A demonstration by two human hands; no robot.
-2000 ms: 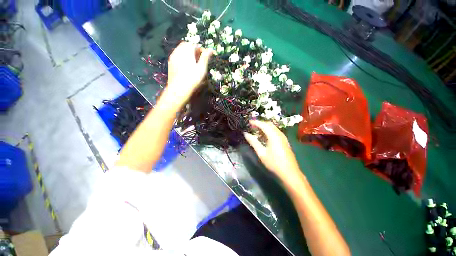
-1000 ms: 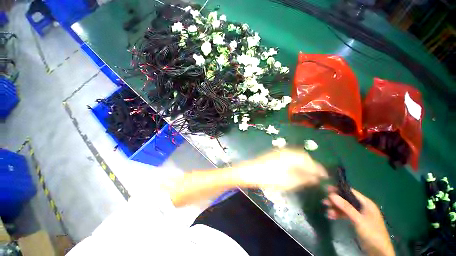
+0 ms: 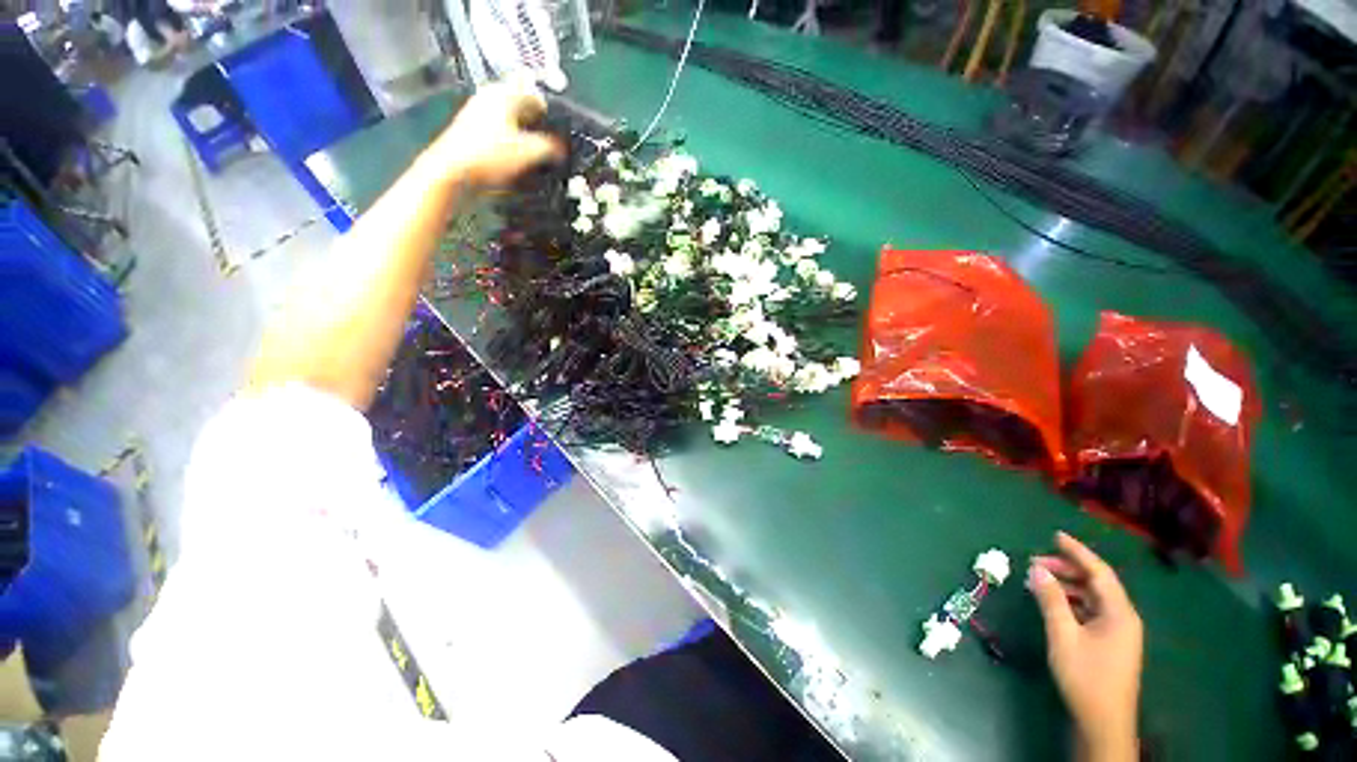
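A small circuit board [image 3: 961, 604] with a white fitting at each end lies on the green bench, with short red and black leads beside it. My right hand [image 3: 1094, 633] is just right of it, fingers curled but apart, with nothing seen in it. My left hand [image 3: 503, 137] is over the far left end of the wire harness heap [image 3: 618, 350]. Dark cable shows by its fingers, but whether it holds any is unclear. White connectors [image 3: 744, 283] cover the heap's right side. One more board with fittings [image 3: 767, 435] lies at its near edge.
Two red plastic bags [image 3: 960, 350] [image 3: 1176, 410] with black sleeves stand open beyond my right hand. Sleeved units [image 3: 1317, 663] lie at the right edge. Long black cables [image 3: 923, 142] run along the far side. A blue bin [image 3: 499, 499] of cables sits below the bench edge.
My left hand has moved from beside my right hand to the heap's far end. The black coil at my right hand is gone from view there, and a board with white fittings lies beside that hand.
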